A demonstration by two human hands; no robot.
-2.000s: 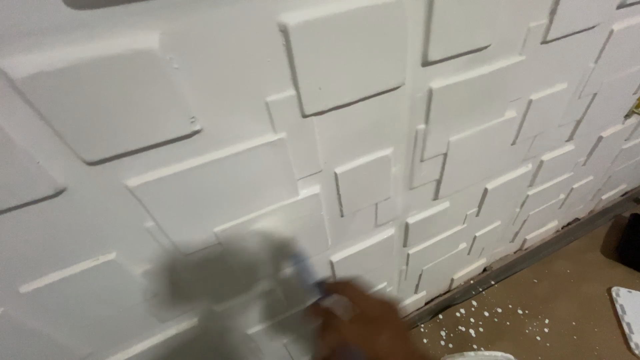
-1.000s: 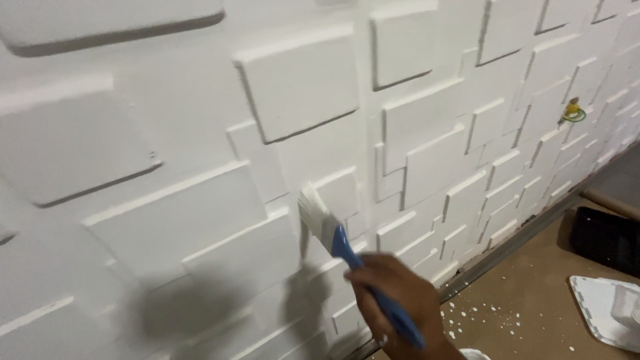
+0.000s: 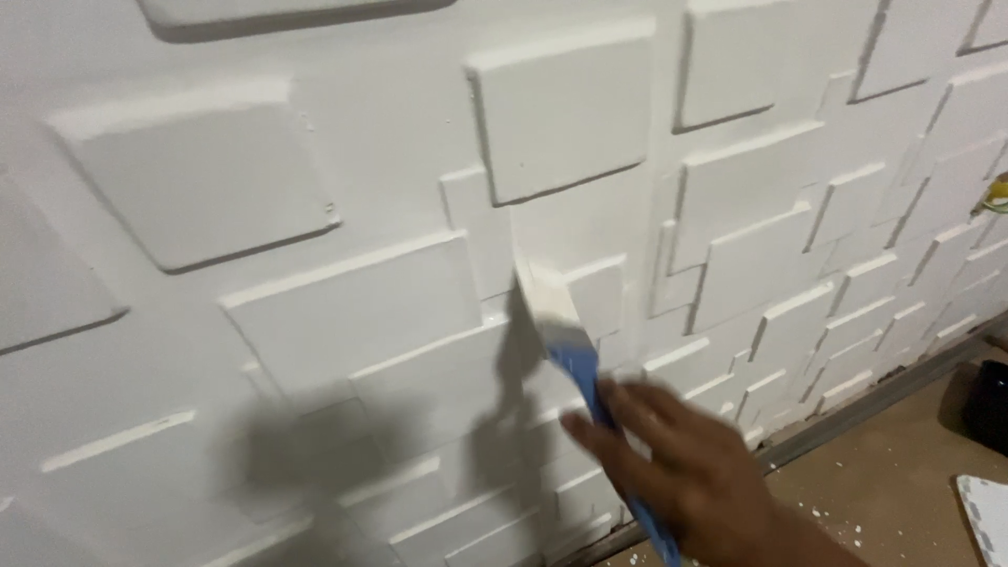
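Note:
My right hand comes in from the lower right, its fingers closed round the blue handle of a flat paintbrush. The pale bristles, white with paint, rest against the white wall panel, just left of a small raised square and under a larger raised square block. The panel carries many overlapping raised rectangles. Shadows of the hand and brush fall on it to the left. My left hand is out of view.
A grey strip runs along the wall's foot. The brown floor has white paint specks. At the right edge are a black object, a white piece with a patterned edge and a yellow-green item at the wall.
The hand and brush, blurred and lower two seconds ago, show clearly against the panel now. Since one second ago the bristles remain near the same small raised square. The view has shifted somewhat.

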